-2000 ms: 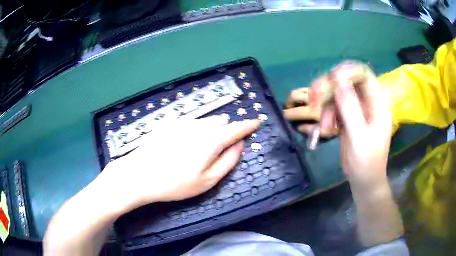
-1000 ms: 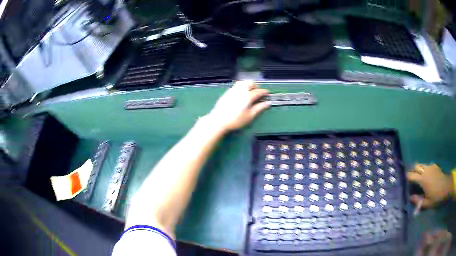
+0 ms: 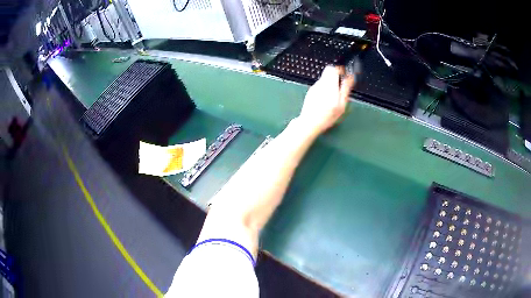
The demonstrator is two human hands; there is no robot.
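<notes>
My left hand (image 3: pixel 329 100) reaches over the back edge of the green bench. Its fingers are closed on a small, blurred grey thing (image 3: pixel 351 68), seemingly a fixture strip seen nearly end-on. The black component tray (image 3: pixel 424 247) is cut off at the lower right; its pockets hold rows of small round components (image 3: pixel 464 231). A silver-grey fixture strip (image 3: pixel 459 157) lies behind the tray. Another strip (image 3: pixel 212 156) lies at the left, and one beside it is mostly hidden by my forearm. My right hand is out of view.
A black tray stack (image 3: pixel 137 96) stands at the left bench end. A white label with an orange mark (image 3: pixel 173 158) lies at the front edge. Behind the bench are a partly filled tray (image 3: pixel 311 56), a darker tray (image 3: pixel 387 81), cables and a white metal housing (image 3: pixel 186 20).
The view has swung left. My left hand has left the strip behind the tray and moved over the back edge. The separate strip further left no longer lies visible on the mat.
</notes>
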